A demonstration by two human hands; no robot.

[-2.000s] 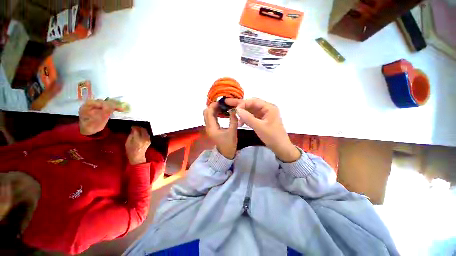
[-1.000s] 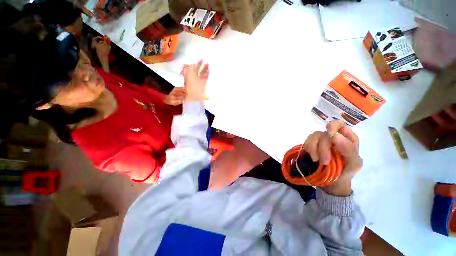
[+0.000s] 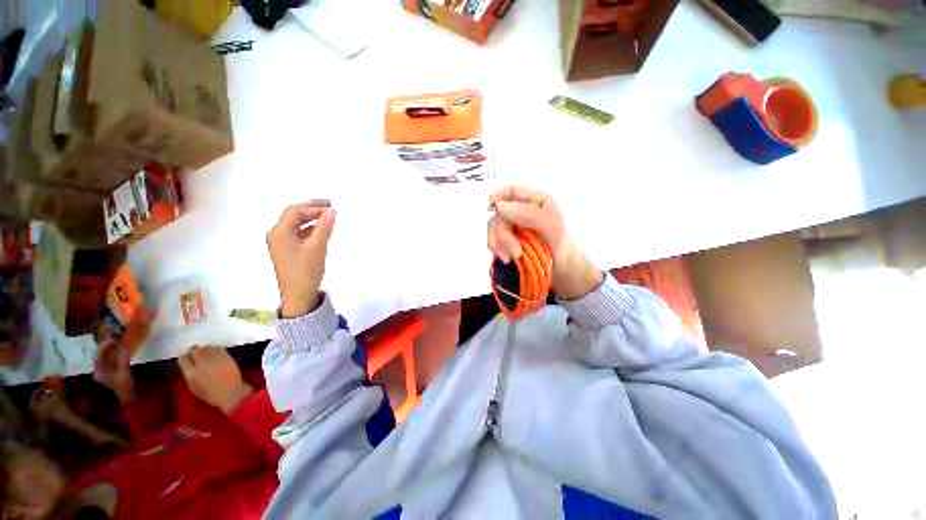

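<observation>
My right hand (image 3: 530,229) is closed on the orange cable coil (image 3: 533,272), which hangs below the fingers near my jacket front. A black part sits inside the coil and a thin pale tie runs around it. My left hand (image 3: 302,249) is raised at the table's front edge, well left of the coil, with thumb and fingers nearly pinched; whether something tiny is between the fingertips cannot be told. An orange-and-white retail box (image 3: 434,119) stands on the table ahead of my hands.
A yellow-green strip (image 3: 582,110), a blue-and-red tape dispenser (image 3: 759,117) and an open carton (image 3: 616,41) are on the white table (image 3: 630,183). Brown cartons (image 3: 152,91) stand at left. A small card (image 3: 193,306) lies near a person's hand (image 3: 215,377) and red sleeve.
The view has swung back toward the table in front. My left hand has come back from beside the other person. My right hand still holds the coil, now hanging below the fingers.
</observation>
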